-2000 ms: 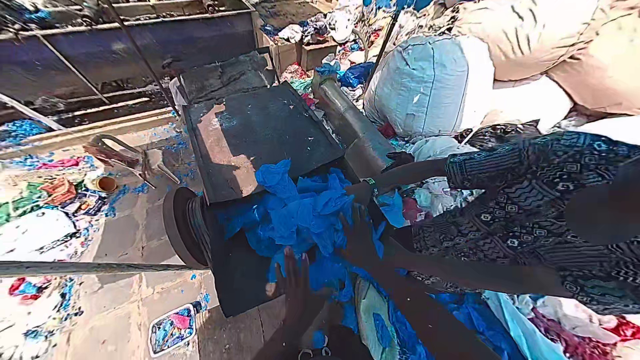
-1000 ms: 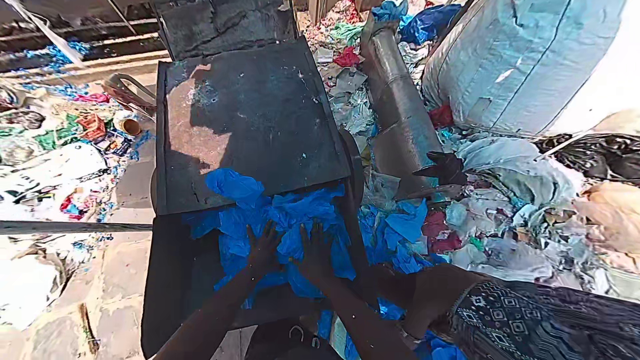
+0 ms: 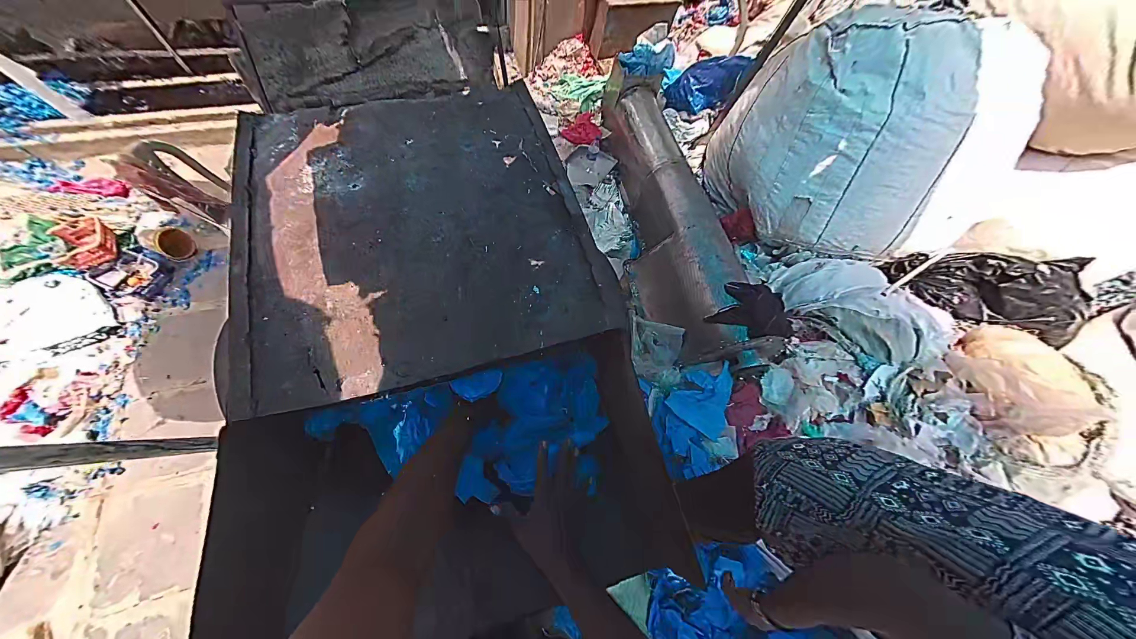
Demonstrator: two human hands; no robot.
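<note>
Blue plastic film [image 3: 550, 399] lies in the dark mouth of a black metal machine housing [image 3: 444, 231], partly under its top plate. My left hand [image 3: 475, 413] reaches into the film there; its fingers are lost in shadow and film. Spread against the near side of the film is my right hand [image 3: 543, 497], lower and to the right, with its fingers apart. More blue film [image 3: 697, 599] is at the bottom right beside the housing, where a co-worker's hand [image 3: 741, 599] touches it.
The co-worker's patterned sleeve [image 3: 941, 524] comes in from the right. Behind the housing lies a grey metal cylinder [image 3: 674, 213] among plastic scraps. A large stuffed white sack [image 3: 852, 133] stands at the back right. A bar [image 3: 106, 453] crosses on the left, near a brown cup [image 3: 174, 243].
The blue film has moved from the open front of the housing deeper in under the top plate, and both my hands have gone forward with it. The co-worker's hands have left that film.
</note>
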